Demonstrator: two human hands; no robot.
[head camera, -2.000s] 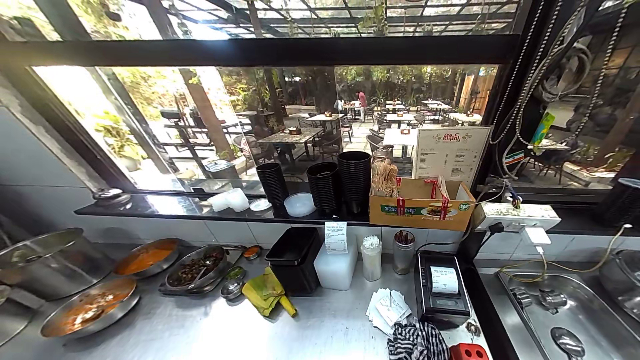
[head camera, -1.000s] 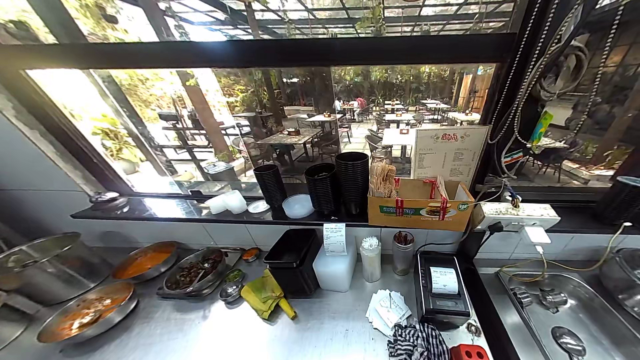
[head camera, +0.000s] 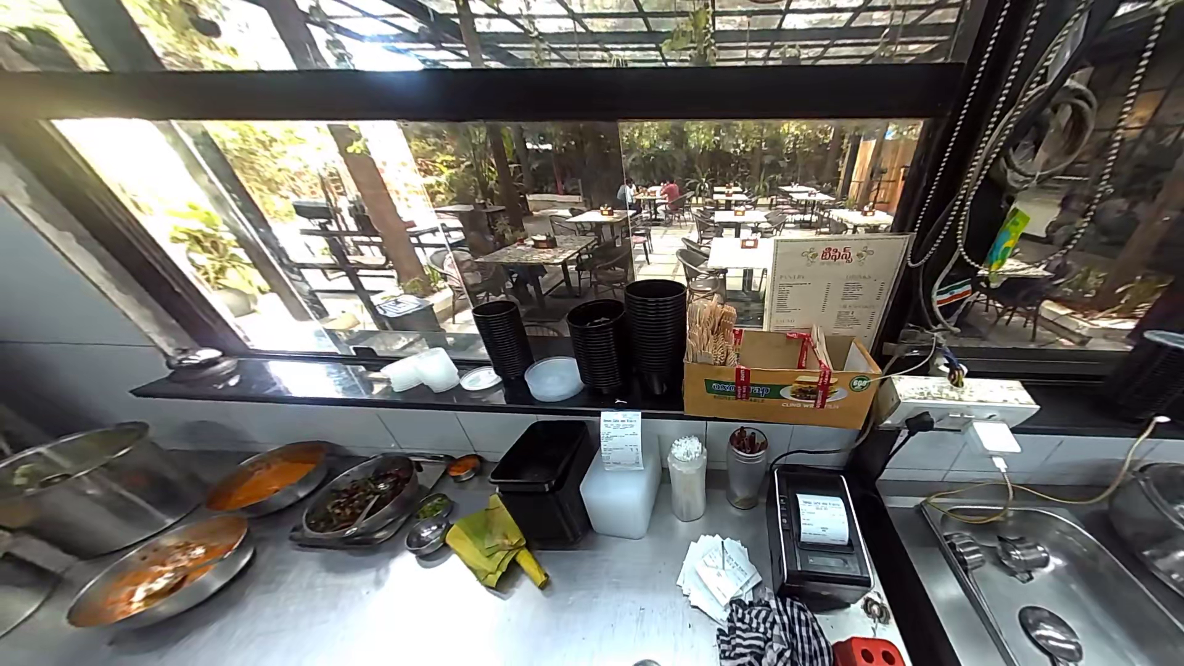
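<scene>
Neither of my hands shows in the head view. On the steel counter at the left stand a bowl of orange curry (head camera: 155, 575), a second bowl of orange gravy (head camera: 268, 478) and an oval dish of dark food with a spoon (head camera: 361, 497). Folded banana leaves (head camera: 490, 546) lie beside small steel bowls (head camera: 429, 532). Behind the leaves are a black plastic container (head camera: 548, 481) and a white translucent container (head camera: 622, 495) with a printed slip (head camera: 622, 440) against it. A receipt printer (head camera: 820, 564) stands right of a pile of paper slips (head camera: 720, 575).
Stacked black cups (head camera: 655, 338), a cardboard box (head camera: 782, 393) with wooden cutlery and a menu board (head camera: 832, 287) line the black window ledge (head camera: 277, 384). A striped cloth (head camera: 775, 634) lies at the front. A steel sink (head camera: 1064, 564) with ladles is at the right, a large pot (head camera: 92, 490) at the left.
</scene>
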